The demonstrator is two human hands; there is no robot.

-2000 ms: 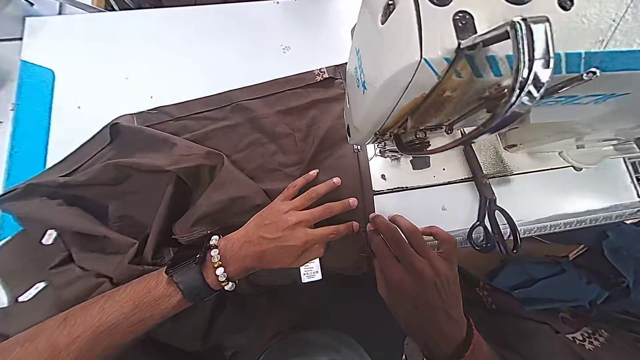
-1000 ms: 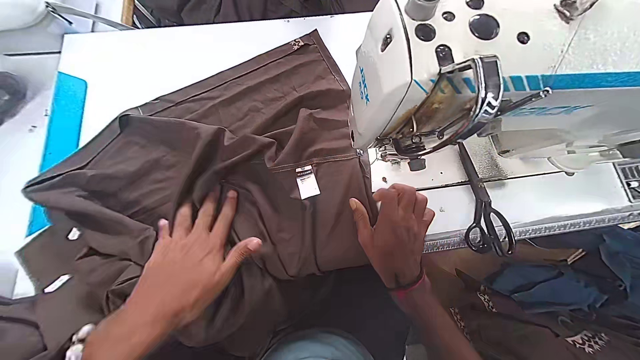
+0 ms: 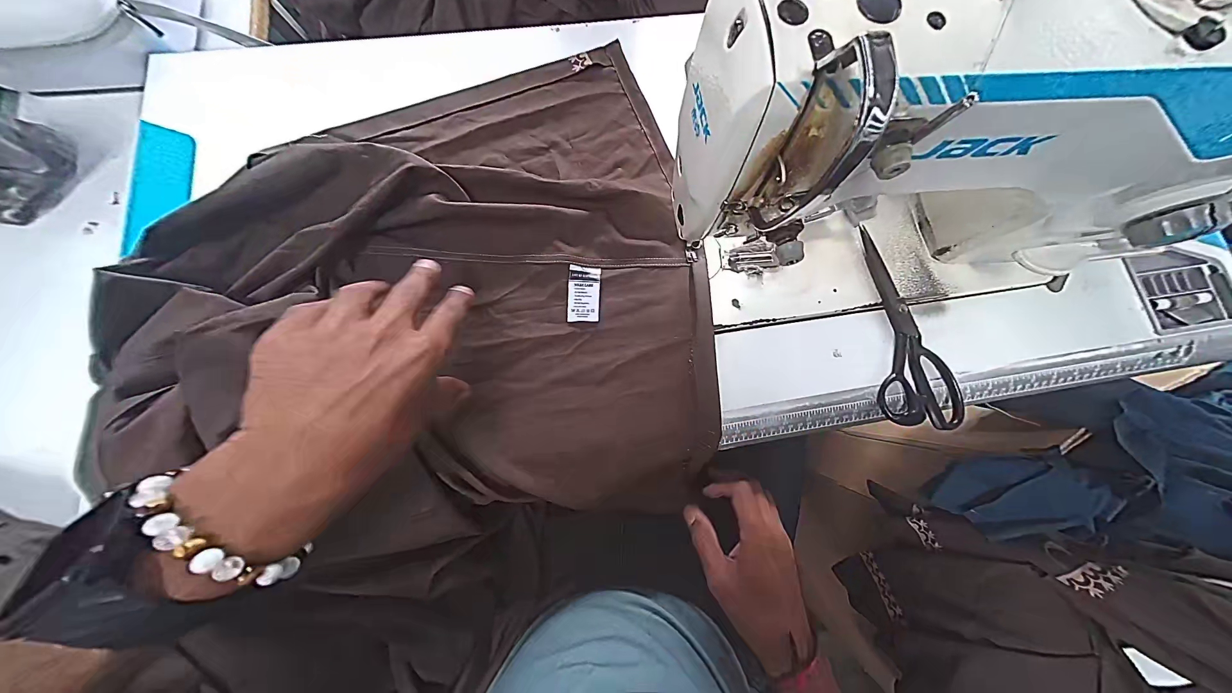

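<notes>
A brown fabric garment (image 3: 577,385) lies across the sewing table, its folded hem edge running beside the needle area of a white Jack sewing machine (image 3: 751,125). A white care label (image 3: 583,295) with writing is sewn near a seam. My left hand (image 3: 346,366) rests spread on the cloth, left of the label, with a beaded bracelet at the wrist. My right hand (image 3: 751,568) is at the garment's lower right corner, thumb and fingers apart, with no cloth visibly between them. Black-handled scissors (image 3: 910,356) lie on the machine bed, right of the hem.
A ruler strip (image 3: 1059,375) runs along the table's front edge. Brown patterned cloth (image 3: 1001,597) and blue cloth (image 3: 1030,496) lie below at the right. The white tabletop (image 3: 289,87) shows behind the garment. My knee (image 3: 621,645) is at the bottom.
My left hand has moved away from the hem to the garment's left part. My right hand has gone down along the hem to the lower corner. The label now lies flatter and uncovered.
</notes>
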